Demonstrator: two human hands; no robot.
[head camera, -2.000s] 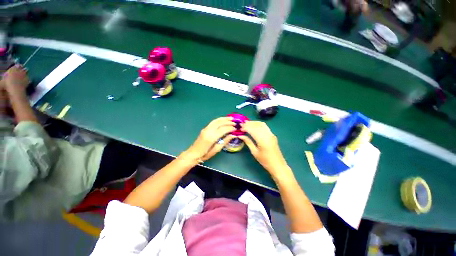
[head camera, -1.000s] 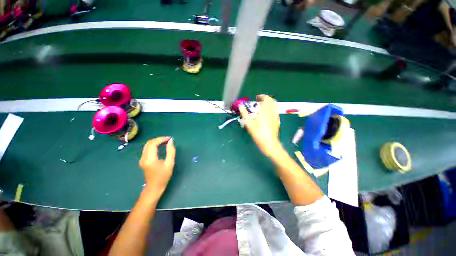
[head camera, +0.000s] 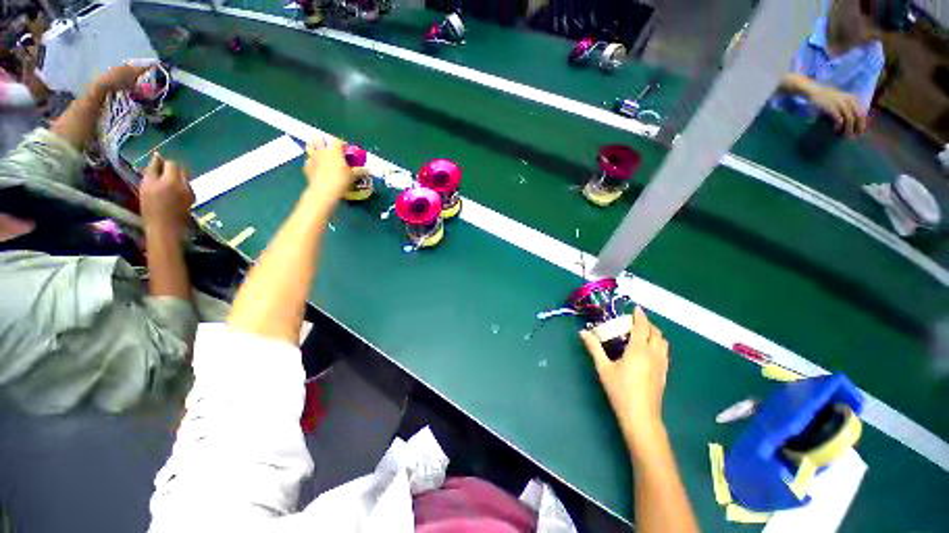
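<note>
My left hand is stretched out to the far left, at a magenta-ended motor assembly; its fingers touch or grip the magenta end. My right hand is around the dark lower end of another assembly, which lies on the green bench by the grey post with white leads trailing left. Two more assemblies stand side by side between my hands, one in front and one behind, magenta cups up and yellow bands below.
A blue tape dispenser sits at the right over a white sheet. A grey post rises behind my right hand. An assembly is on the conveyor. A co-worker's arms are at left, another person across.
The view has turned left. My left hand has moved from the near bench to an assembly at far left. My right hand has shifted to the dark end of the unit by the post.
</note>
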